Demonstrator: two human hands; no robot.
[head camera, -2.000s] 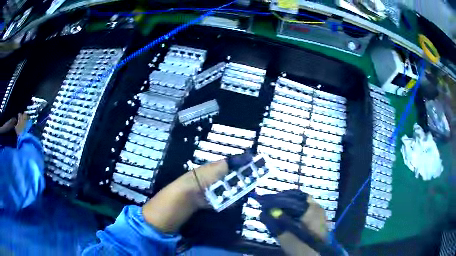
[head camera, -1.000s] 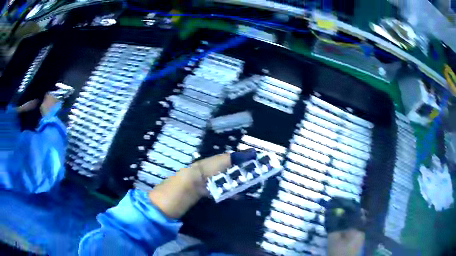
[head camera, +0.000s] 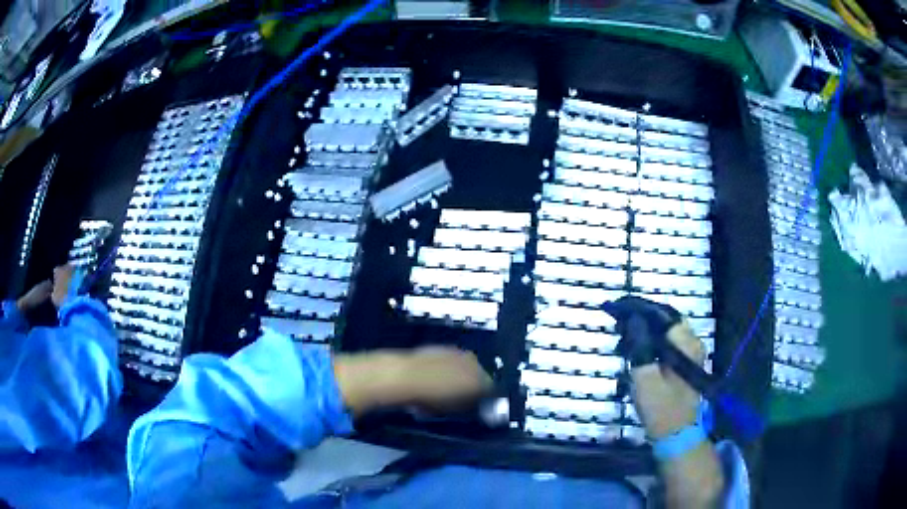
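My left hand (head camera: 428, 383) is blurred over the front of the black tray (head camera: 477, 445). A small bright piece shows at its fingertips; whether it is held or part of a larger thing I cannot tell. My right hand (head camera: 664, 373), with black finger coverings and a blue wrist band, holds a dark hand tool (head camera: 701, 381) with a blue end. It is over the right-hand columns of silver metal housings (head camera: 577, 288). A shorter stack of housings (head camera: 467, 263) lies left of these. One loose housing (head camera: 411, 191) lies tilted behind that stack.
Another person's blue sleeve and hands (head camera: 65, 288) are at the left, by a tray of housings (head camera: 169, 239). A blue coiled cord (head camera: 298, 65) crosses the trays. At right, a housing column (head camera: 796, 249) and a crumpled white cloth (head camera: 868, 221) lie on the green mat (head camera: 845, 338).
The multi-opening housing in my left hand no longer shows clearly; that hand has lowered and turned palm-down. My right hand has come back fully into view over the right columns. The view has shifted.
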